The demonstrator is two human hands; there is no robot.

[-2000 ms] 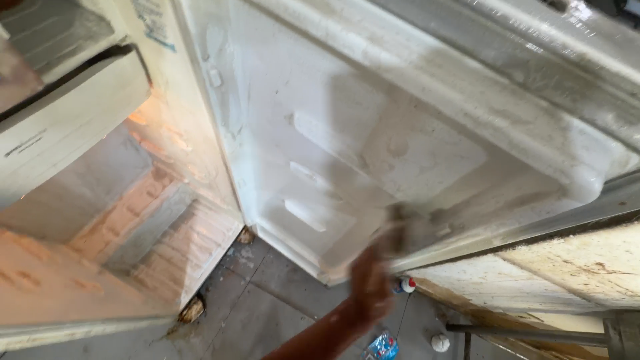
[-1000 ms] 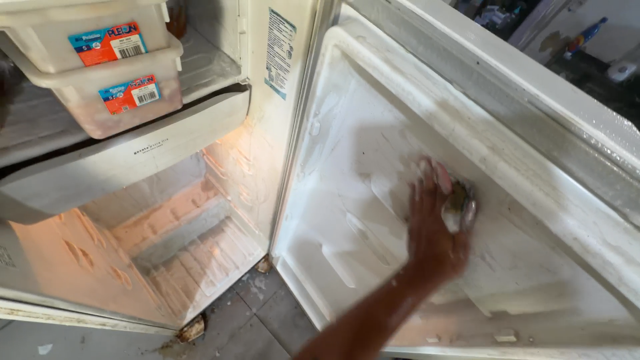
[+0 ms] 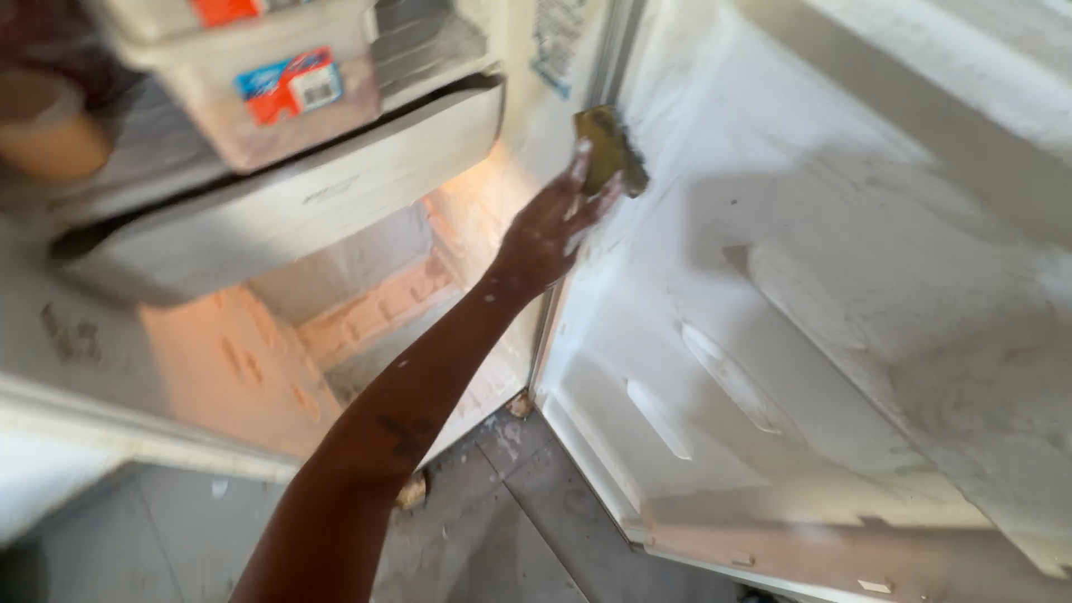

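Observation:
My left hand (image 3: 557, 226), at the end of an arm that crosses from the bottom edge, is closed on a worn yellowish sponge (image 3: 605, 151) with a darker side. Suds whiten its fingers. The sponge is at the hinge-side edge of an open refrigerator door's white inner liner (image 3: 754, 335), close to the door gasket (image 3: 618, 50). Motion blurs the hand, so contact with the surface is hard to judge. Streaks and smudges mark the liner. My right hand is out of view.
Left of the door is the refrigerator's cabinet, with a white drawer front (image 3: 310, 201) and a labelled plastic container (image 3: 276, 109) above it. An orange-brown tub (image 3: 50, 134) stands at far left. Below are grey floor tiles (image 3: 502, 544) and the door's lower edge (image 3: 620, 523).
My left hand, with the sponge, has moved from the middle of the door liner to its hinge-side edge. The view has shifted.

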